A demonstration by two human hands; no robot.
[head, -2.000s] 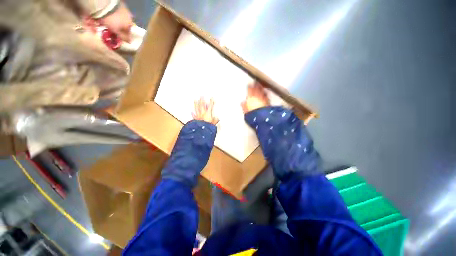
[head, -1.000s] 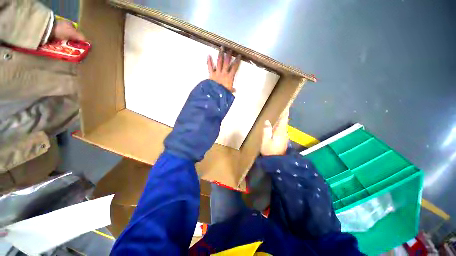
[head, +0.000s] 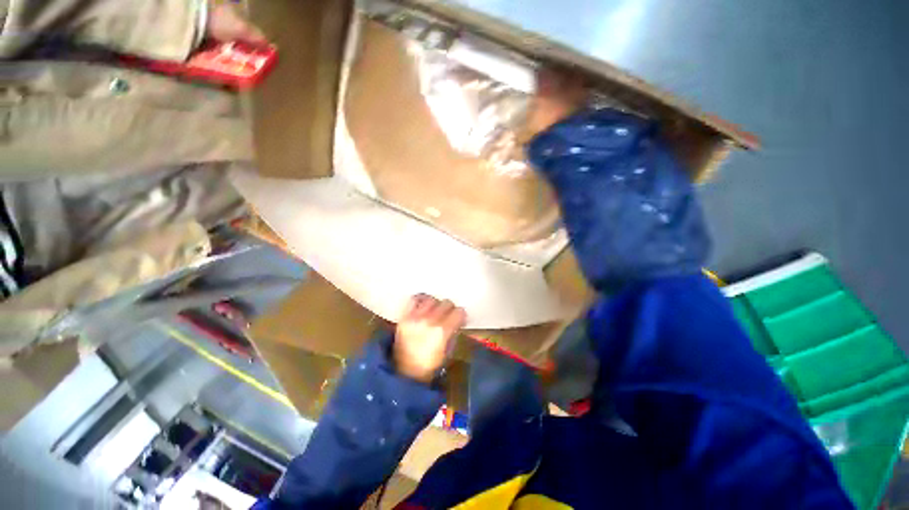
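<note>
My left hand (head: pixel 429 334) is closed on the near edge of a white divider sheet (head: pixel 399 254), which is bent up and leans over the near side of the open shipping carton (head: pixel 294 95). My right hand (head: pixel 558 98) is inside the carton at its far side, blurred and partly dark; what its fingers touch cannot be told. Inside the carton a brown surface (head: pixel 399 120) and a shiny, clear bagged item (head: pixel 473 100) show beside my right hand.
A person in a tan coat (head: pixel 120 120) stands at the left, a hand (head: pixel 234 25) by a red object (head: pixel 234 65). A green tote (head: pixel 827 329) is at the right. Another brown carton (head: pixel 314 329) stands below the packed one. A yellow line (head: pixel 229 369) marks the floor.
The white sheet lay flat in the carton and is now lifted at its near edge by my left hand. My right hand has moved from the carton's right side into its far side.
</note>
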